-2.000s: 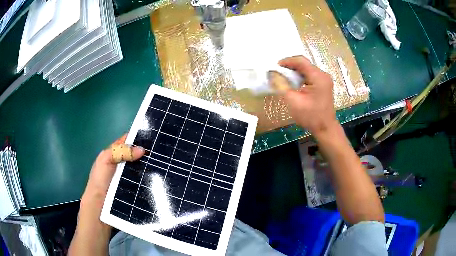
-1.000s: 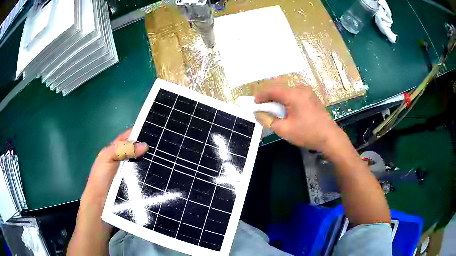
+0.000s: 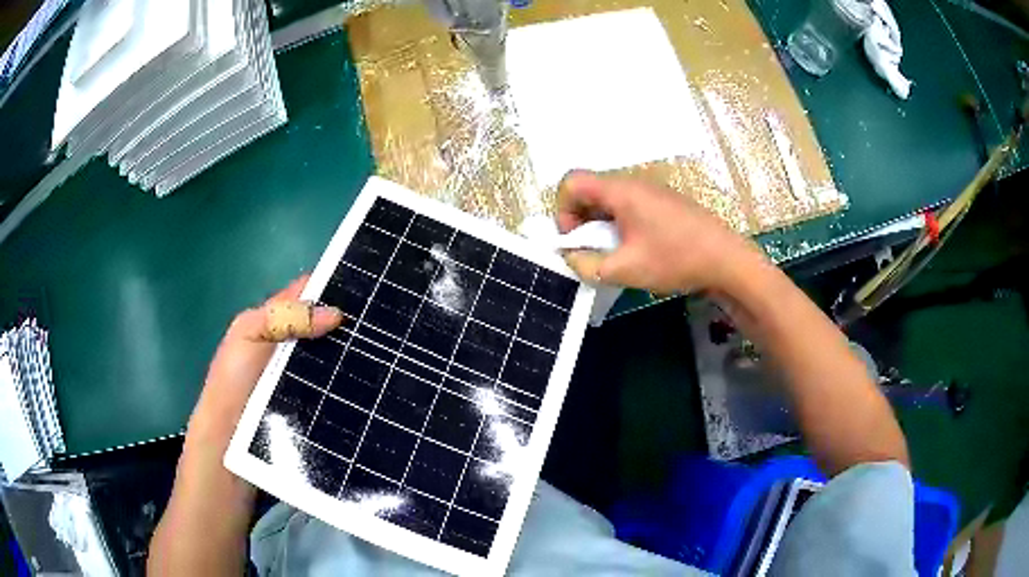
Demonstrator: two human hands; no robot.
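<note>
A solar panel (image 3: 418,372) with a black cell grid and a white frame is held tilted over the bench's front edge. My left hand (image 3: 265,338) grips its left edge, a tan-wrapped thumb on the face and the fingers hidden behind. My right hand (image 3: 643,239) is at the panel's upper right corner and pinches a crumpled white cloth (image 3: 589,236), which touches or nearly touches the frame there. Bright glare lies on the cells.
A cardboard mat (image 3: 395,113) bears a white sheet (image 3: 604,90) and a grey metal nozzle-like part (image 3: 480,40). White-edged panels (image 3: 192,101) are stacked at upper left. A clear bottle (image 3: 815,45) stands upper right. A blue basket (image 3: 688,513) holds panels at lower right.
My right hand has come down from over the mat to the panel's upper right corner with the cloth, then shifted slightly left. The panel has tilted a little; glare has moved across it.
</note>
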